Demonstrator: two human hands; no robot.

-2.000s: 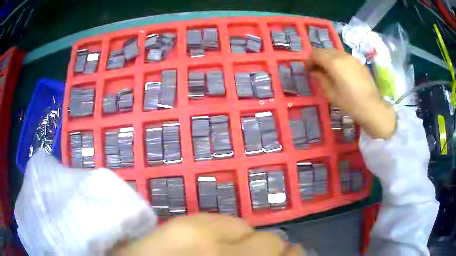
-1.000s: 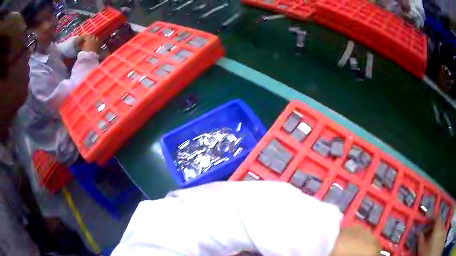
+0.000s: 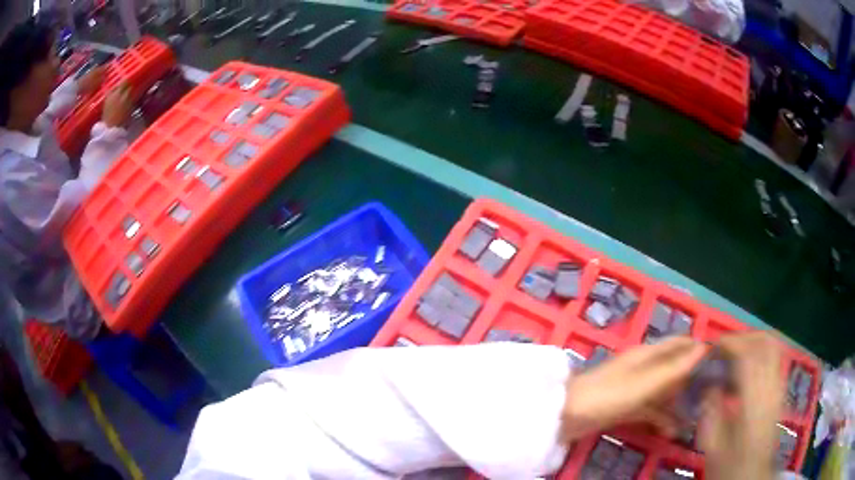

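A red compartment tray [image 3: 586,253] lies at lower right, its pockets holding grey metal strip pieces [image 3: 449,306]. My left hand [image 3: 626,392] reaches in from a white sleeve over the tray's right part. My right hand [image 3: 750,403] is close beside it, blurred, fingers pointing up. Dark grey pieces [image 3: 703,389] show between the two hands; my hands appear closed on them from both sides, but the grip is blurred. The hands and sleeve hide several pockets.
A blue bin [image 3: 397,246] of small silver parts stands left of the tray. A raised red tray [image 3: 178,202] is farther left, beside a person in white. Loose strips lie on the green belt [image 3: 450,141]. Stacked red trays [image 3: 637,56] stand across it. A plastic bag [image 3: 837,412] is at right.
The view has swung left since the oldest frame, then shifted slightly right. My hands, apart at first, are now together over the tray with grey pieces between them.
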